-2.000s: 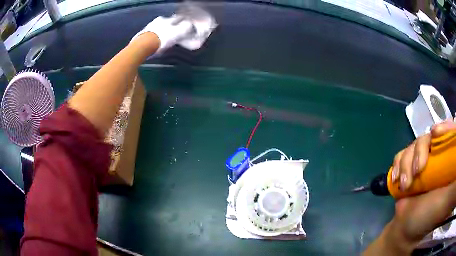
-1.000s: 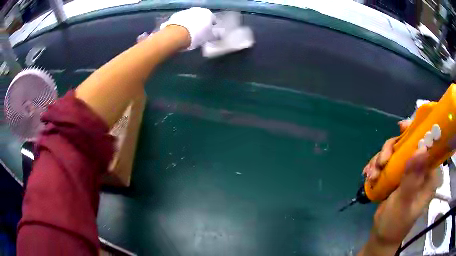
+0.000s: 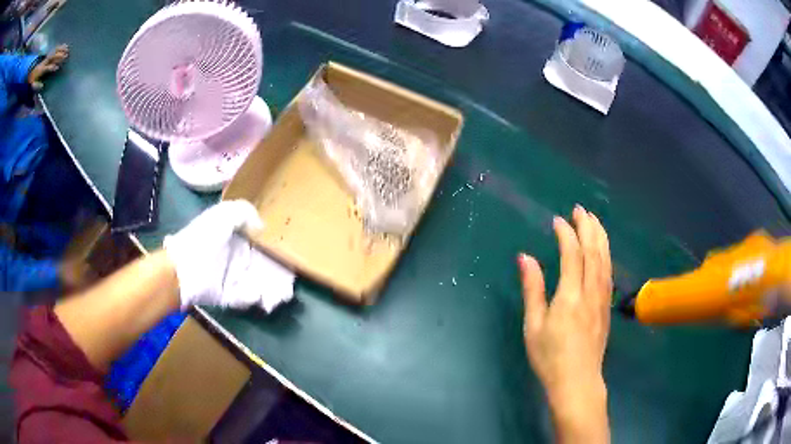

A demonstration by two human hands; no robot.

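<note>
My left hand [image 3: 227, 260], in a white glove, is at the near left corner of a shallow cardboard screw carton [image 3: 286, 227], with its fingers over the carton's edge. A clear plastic bag [image 3: 334, 130] with a heap of small screws [image 3: 390, 169] lies in the carton. My bare right hand [image 3: 571, 299] is over the green bench with its fingers apart and holds nothing. The orange electric screwdriver [image 3: 711, 286] is to the right of it, apart from the hand, blurred, its black nose pointing left.
A pink desk fan [image 3: 186, 78] and a black smartphone [image 3: 137, 184] are left of the carton. Two white housings [image 3: 585, 65] are on the dark belt. White housings [image 3: 750, 399] are at lower right. Another person's blue sleeve [image 3: 19, 69] is at far left.
The view has swung left. My left hand has moved from the belt to the carton. My right hand has let go of the screwdriver. The blower housing, earlier on the bench, has left it.
</note>
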